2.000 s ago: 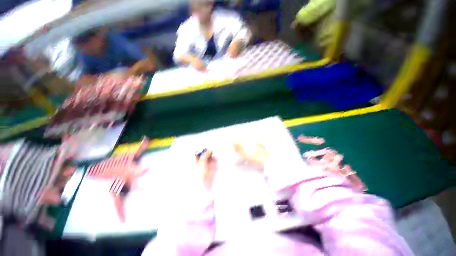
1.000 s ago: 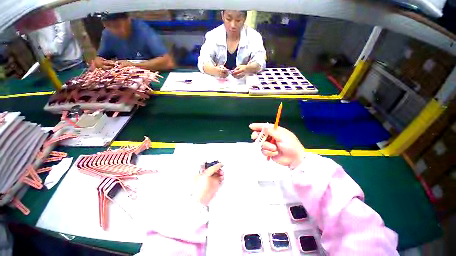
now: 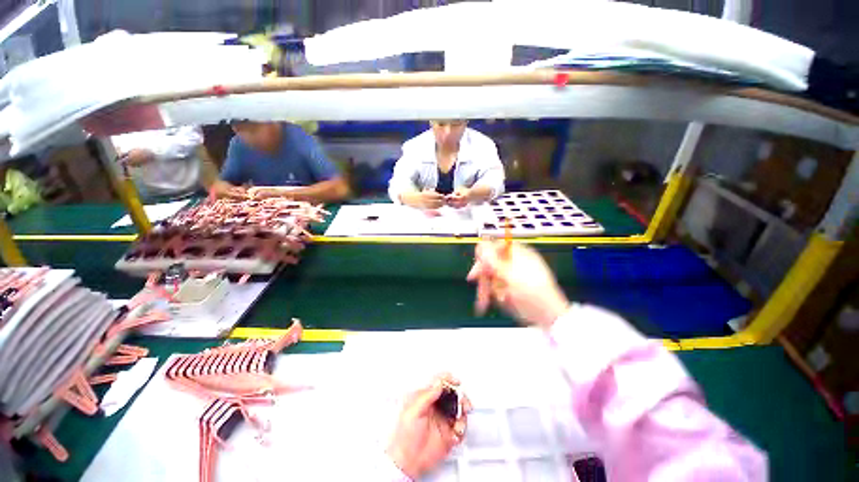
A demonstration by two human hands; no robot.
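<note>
My left hand (image 3: 429,428), low in the middle, holds a dark watch case (image 3: 448,403) over the white foam tray (image 3: 507,425) with square pockets. My right hand (image 3: 516,282) is raised above the tray's far side, blurred. It holds a thin orange stick tool (image 3: 507,235) upright and a pink strap (image 3: 482,294), also blurred. Another dark watch case (image 3: 591,469) sits in a pocket at the bottom edge, partly covered by my right sleeve. Left of the tray, strapped watches (image 3: 224,369) lie in a row, with a few more (image 3: 222,420) nearer me.
Stacked foam trays (image 3: 55,329) with pink straps stand at far left. Across the green line are a heaped strap tray (image 3: 221,235), a tray of watches (image 3: 544,209) and seated people (image 3: 450,174). A blue sheet (image 3: 659,282) lies right. A shelf bar (image 3: 424,94) crosses above.
The view has tilted up, so the bench sits lower in the picture. My left hand still holds the watch case, now turned and nearer the tray pockets. My right hand still holds the tool and strap.
</note>
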